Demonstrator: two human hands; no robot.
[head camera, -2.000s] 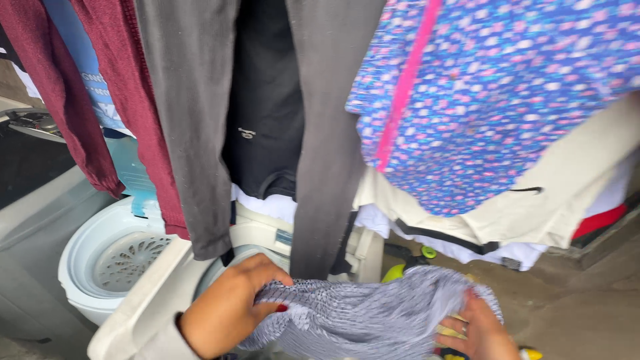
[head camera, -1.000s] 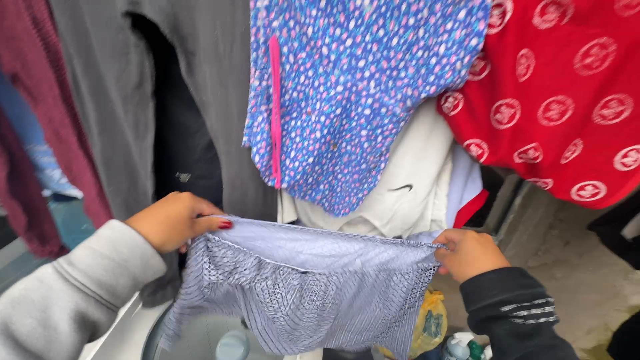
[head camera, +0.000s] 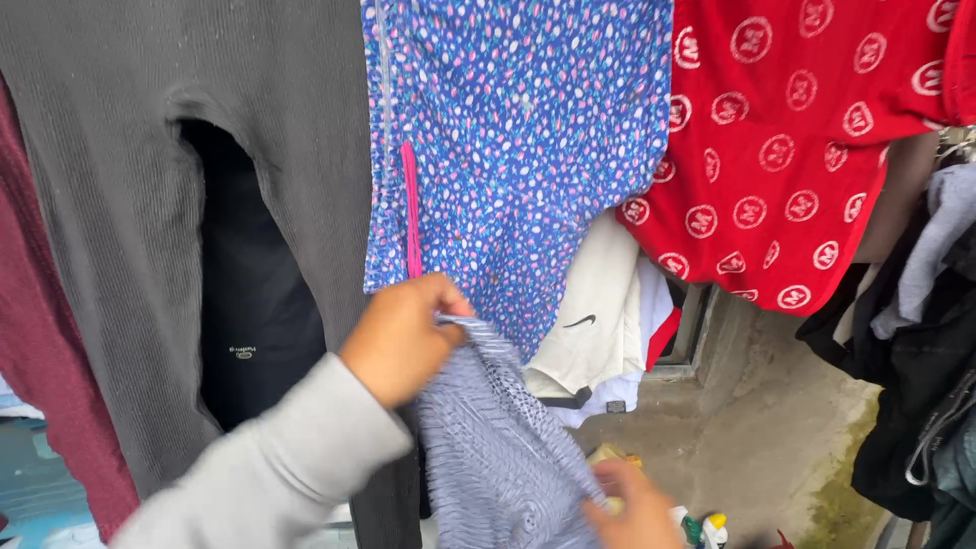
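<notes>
A grey-blue patterned cloth garment (head camera: 503, 435) hangs between my hands, its edge running down from upper left to lower right. My left hand (head camera: 408, 335), in a light grey sleeve, pinches the upper end, right in front of the hem of a hanging blue floral garment (head camera: 518, 137) with a pink cord. Lower down, my right hand (head camera: 637, 507) is blurred and grips the other end of the same edge. Dark grey ribbed trousers (head camera: 305, 152) hang just left of the floral garment. The lower part of the garment I hold is cut off by the frame.
Red printed cloth (head camera: 762, 152) hangs at the right, with a white garment (head camera: 595, 320) behind and below. Maroon cloth (head camera: 46, 343) hangs at far left. Dark clothes (head camera: 900, 427) hang at far right, above the concrete floor (head camera: 732, 435). Several bottles (head camera: 714, 530) stand low down.
My left hand has risen relative to my right, so the garment's edge, level between my hands one second ago, now slopes. The view has shifted right since the earliest frame.
</notes>
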